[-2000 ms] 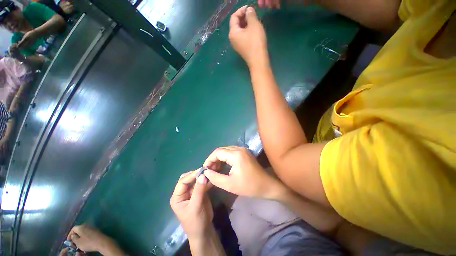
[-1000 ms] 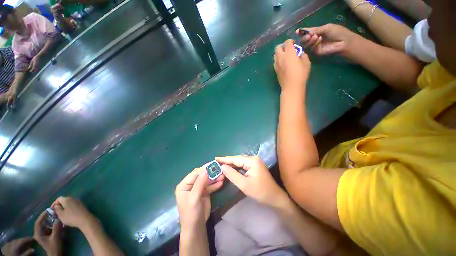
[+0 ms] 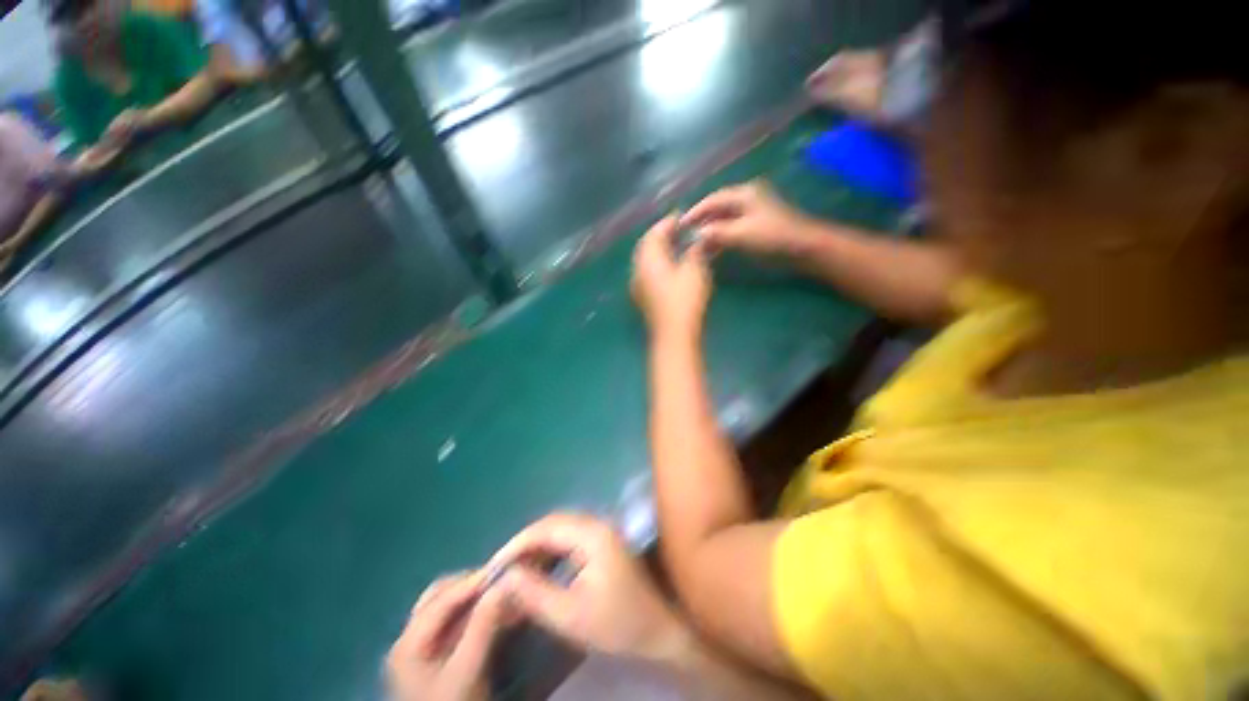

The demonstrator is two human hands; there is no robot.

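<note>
My left hand and my right hand are at the lower centre, close together above the near edge of the green bench. Between their fingertips they pinch a small thin unit, seen nearly edge-on. It is blurred and mostly covered by the fingers, so its face does not show. The lower part of my left hand is cut off by the bottom edge of the picture.
A small white fleck lies on the green bench. A neighbour in a yellow shirt sits close on the right, hands together over the bench. A blue flat thing lies beyond. A green post stands by the shiny conveyor.
The view has shifted and blurred. The unit has turned from face-on, showing its green centre, to nearly edge-on. My hands sit lower in the picture. The neighbour's hands have come together.
</note>
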